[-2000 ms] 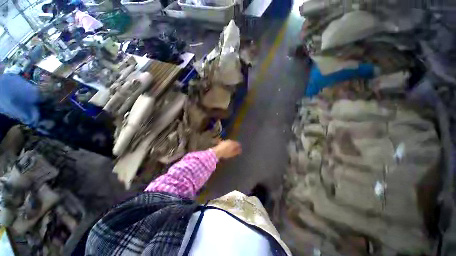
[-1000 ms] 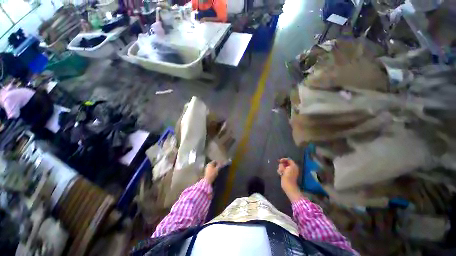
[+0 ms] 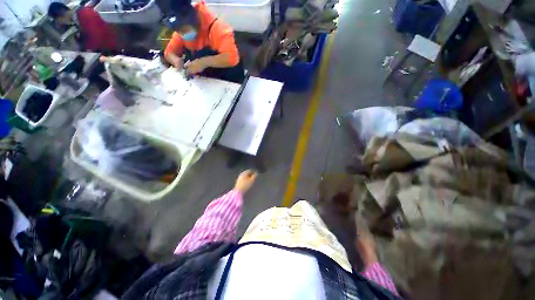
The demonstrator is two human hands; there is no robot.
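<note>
My left hand [image 3: 245,180] is small in the picture, low left of centre over the grey floor. Its fingers look curled; whether it holds anything is too small to tell. My right hand [image 3: 366,243] is blurred and low at the left side of a large pile of khaki-brown cloth [image 3: 434,205]; its fingers are not distinct. The cream apron [image 3: 296,225] hangs in front of me.
A yellow line [image 3: 305,135] runs up the grey floor. Ahead left are a white bin [image 3: 126,188] with dark items in clear plastic, a pale table [image 3: 205,105], a small side table [image 3: 253,114] and a seated person in orange [image 3: 222,41]. A blue crate [image 3: 305,73] holds cloth.
The view has moved forward along the aisle. The cloth pile at the left has left the picture, and the bin and table are closer. My right hand has moved down beside the right pile.
</note>
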